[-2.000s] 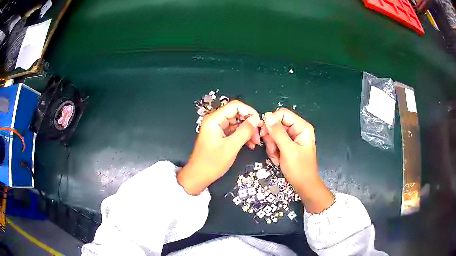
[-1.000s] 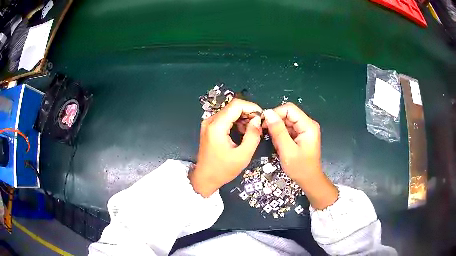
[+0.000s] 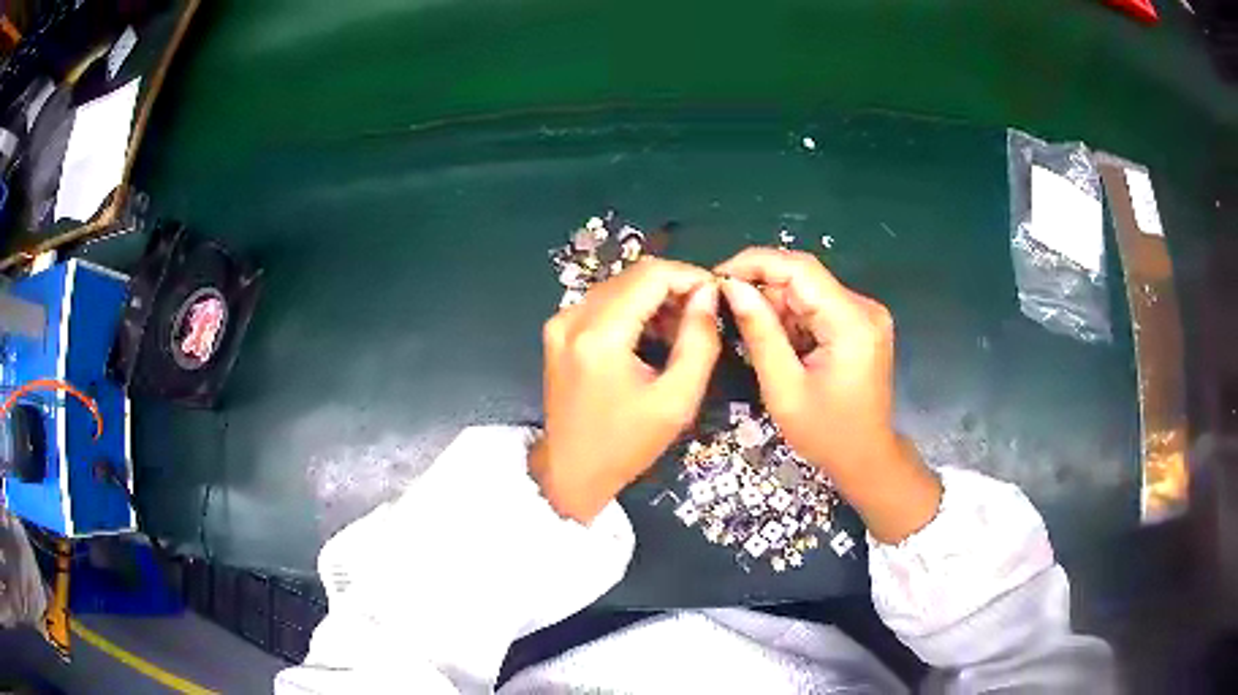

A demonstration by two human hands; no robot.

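Observation:
My left hand [image 3: 627, 373] and my right hand [image 3: 824, 373] are bare and meet at the fingertips above the green mat. Thumbs and forefingers are pinched together around something very small, mostly hidden by the fingers; what it is cannot be made out. The main pile of small modules [image 3: 760, 500], many white squares with dark centres, lies nearest my body, below and partly behind my right hand. A second, smaller pile of grey and pale parts [image 3: 593, 254] lies beyond my left hand.
Small pale bits [image 3: 809, 143] lie beyond the hands. A clear bag with a white label [image 3: 1062, 238] and a long brown-gold strip [image 3: 1151, 340] lie at right. A black fan [image 3: 197, 326] and a blue box [image 3: 95, 394] stand at left. A red tray [image 3: 1135, 7] shows at top right.
The view has shifted, so the bag and strip sit higher and further right in the picture. My hands stay together at the fingertips, with the fingers slightly re-posed.

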